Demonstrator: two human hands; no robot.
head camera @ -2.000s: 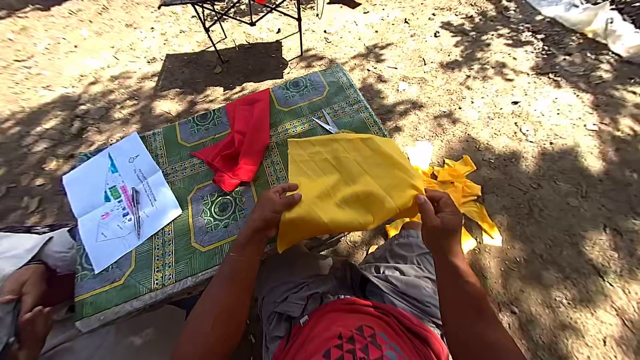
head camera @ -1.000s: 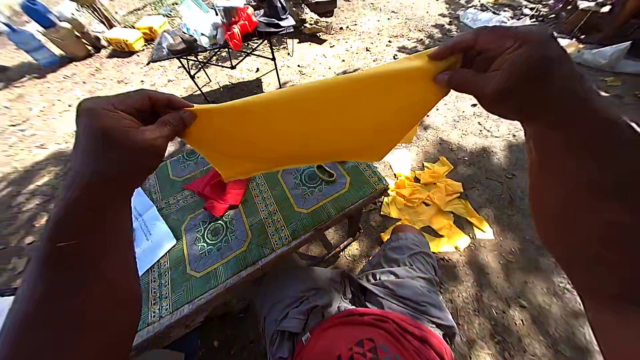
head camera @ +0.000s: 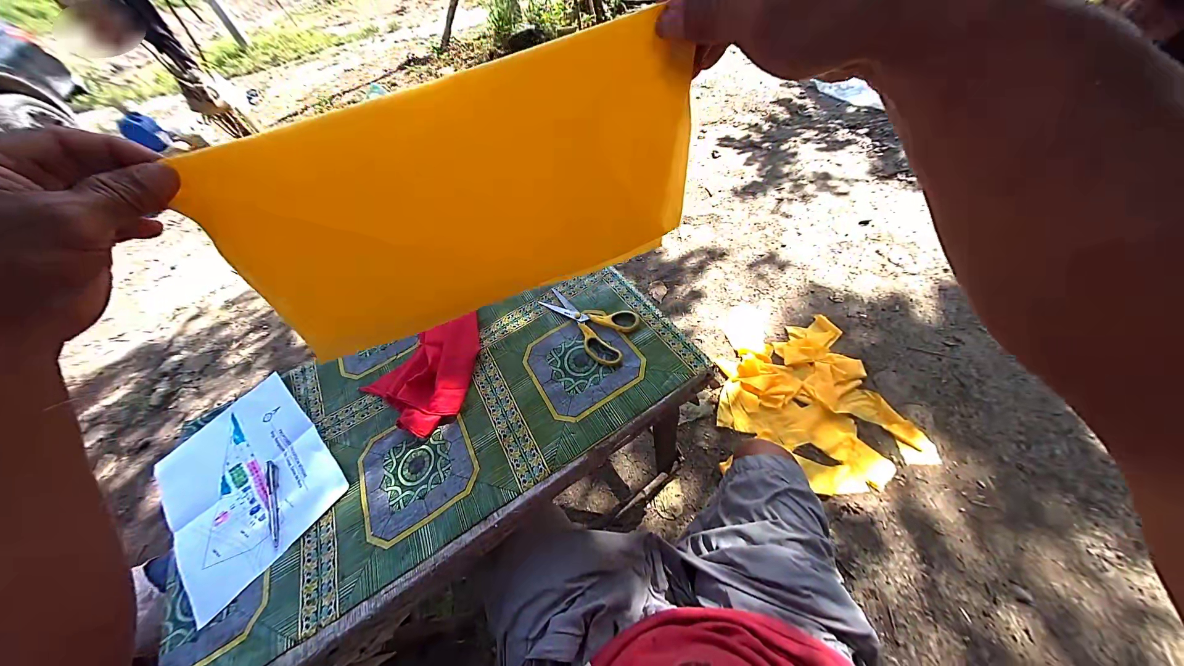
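Observation:
A yellow cloth (head camera: 444, 194) hangs stretched between my two hands above the table. My left hand (head camera: 74, 208) pinches its upper left corner between thumb and fingers. At the upper right corner, my right hand (head camera: 740, 32) grips the cloth, partly cut off by the frame's top edge. Below the cloth, scissors with yellow handles (head camera: 592, 326) lie with their blades apart on the patterned green table cover (head camera: 509, 416). A red cloth (head camera: 435, 375) lies crumpled left of the scissors, its far part hidden behind the yellow cloth.
A creased printed sheet (head camera: 245, 499) with a pen (head camera: 273, 504) on it lies at the table's left end. Yellow cloth scraps (head camera: 814, 407) are heaped on the dirt ground right of the table. A person is partly visible at the upper left, near a blue container (head camera: 143, 131).
Both my hands have raised the yellow cloth from low over the table's near edge and spread it out. The view has shifted. The scissors, hidden one second ago, show again.

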